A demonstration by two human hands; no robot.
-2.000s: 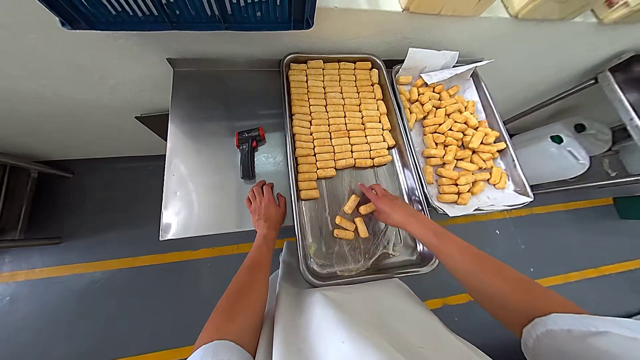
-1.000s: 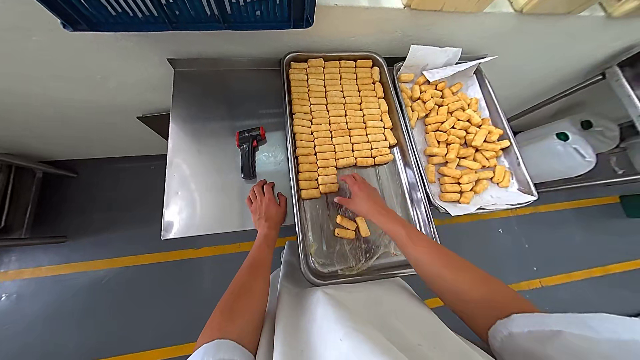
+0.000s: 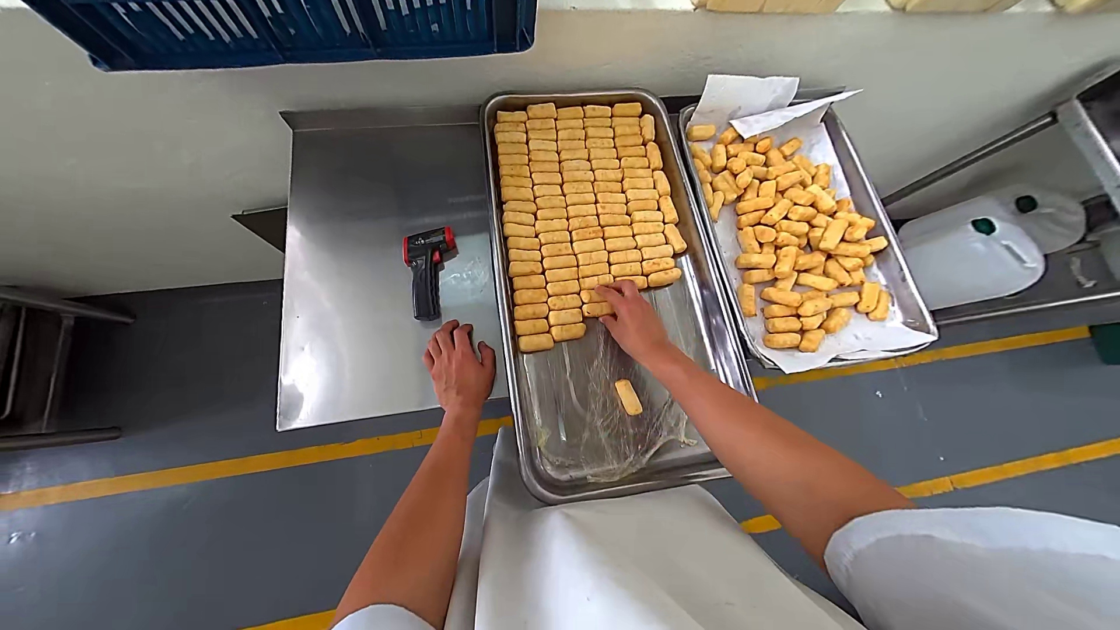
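Rows of golden finger-shaped fried snacks (image 3: 577, 210) fill the upper part of a metal tray (image 3: 516, 411). At the lower end of the rows, my right hand (image 3: 634, 324) has its fingertips on a snack piece (image 3: 598, 309) in the third column. One loose piece (image 3: 628, 397) lies below it on clear plastic film (image 3: 595, 429). My left hand (image 3: 461, 367) rests palm down on the steel table (image 3: 350, 350), left of the tray, with nothing in it. Just above that hand lies a black and red infrared thermometer gun (image 3: 426, 271).
To the right, a second metal tray (image 3: 910, 289) lined with white paper (image 3: 884, 337) holds a loose heap of snack pieces (image 3: 796, 227). White plastic jugs (image 3: 971, 254) stand on a rack at the far right. A blue plastic crate (image 3: 306, 35) is at the top left.
My right hand has moved from the loose pieces up to the rows. Fewer loose pieces lie on the film, and the rows reach lower. My left hand has stayed on the table.
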